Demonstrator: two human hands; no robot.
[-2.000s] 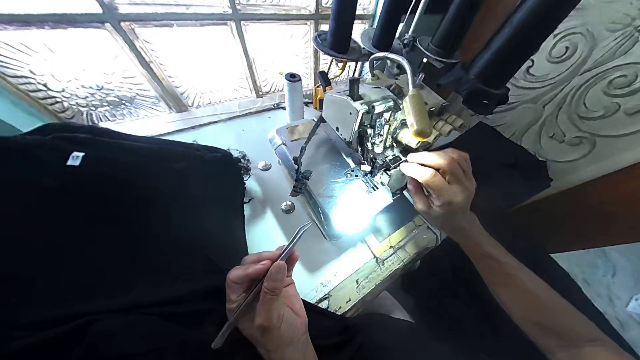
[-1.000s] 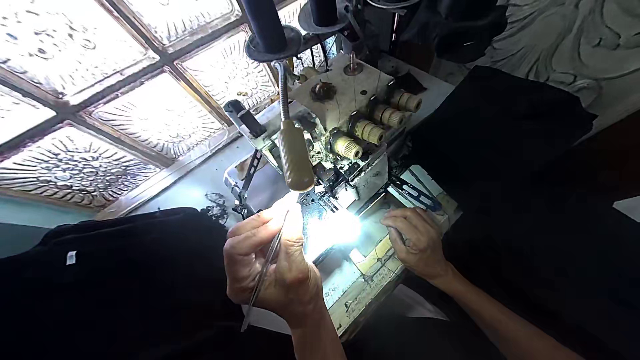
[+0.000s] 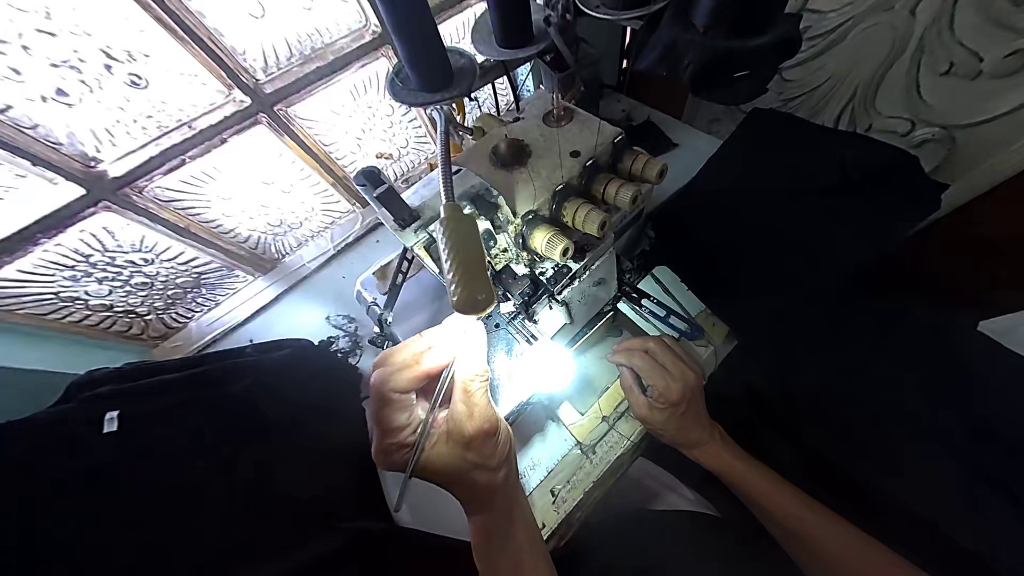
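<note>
My left hand (image 3: 444, 416) is closed on metal tweezers (image 3: 426, 436), just below the gooseneck lamp (image 3: 468, 268); glare hides the tips. Behind it stands an overlock sewing machine (image 3: 532, 152) with several cream tension dials (image 3: 592, 216) along its front. The presser foot and needle area (image 3: 524, 308) lies right of the lamp head. My right hand (image 3: 660, 392) rests by the front right of the machine's lit bed, its fingers curled; whether anything is between them cannot be told. Scissors or snips with blue handles (image 3: 672, 316) lie just beyond it.
Black fabric with a small white label (image 3: 184, 456) is heaped at the left. More black cloth (image 3: 800, 208) lies at the right. Thread cones (image 3: 416, 44) stand above the machine. A patterned glass window (image 3: 240, 184) is behind, and the worn table edge (image 3: 592, 480) runs in front.
My left hand with the tweezers has moved up to the lamp and needle area. My right hand has come away from the machine's needle area towards the table's front. The view has shifted.
</note>
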